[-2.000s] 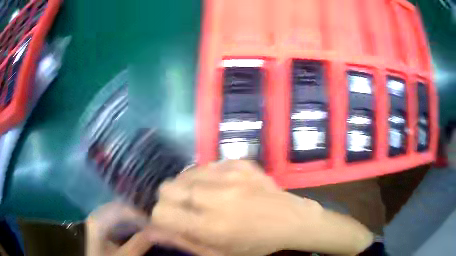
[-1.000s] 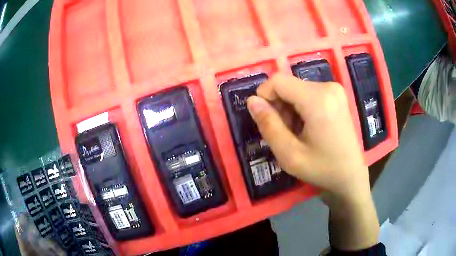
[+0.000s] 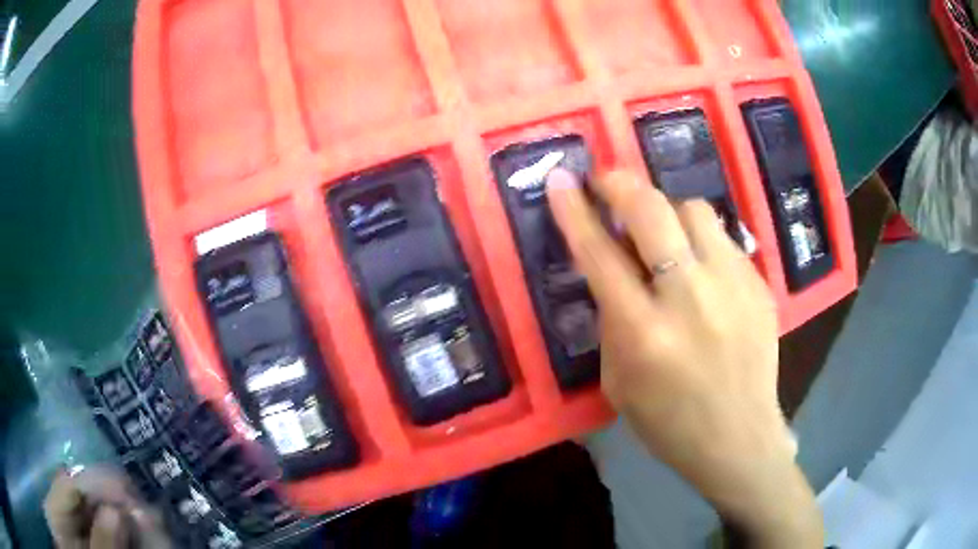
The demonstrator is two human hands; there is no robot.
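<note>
A red-orange foam tray point(image 3: 434, 470) holds several black phones, backs up with open battery bays, in its near row. The far-left phone point(image 3: 241, 322) and the second phone point(image 3: 402, 241) show dark logo stickers at their upper ends. My right hand point(image 3: 692, 327) is over the third phone point(image 3: 531, 231), a fingertip on its shiny logo area; the hand hides its lower right part. No item shows in that hand. My left hand point(image 3: 102, 513), blurred at the lower left, holds a clear sticker sheet point(image 3: 177, 450) with rows of black squares, beside the tray's left edge.
The fourth phone point(image 3: 686, 161), partly behind my right hand, and the fifth phone point(image 3: 788, 182) lie to the right. The tray's far-row pockets in view are empty. A dark green bench point(image 3: 64, 204) lies around the tray. A whitish bundle point(image 3: 944, 188) is at the right.
My right hand's fingers have spread from a pinch and touch the third phone's logo area. The tray sits slightly higher and further right in view. My left hand still holds the sheet.
</note>
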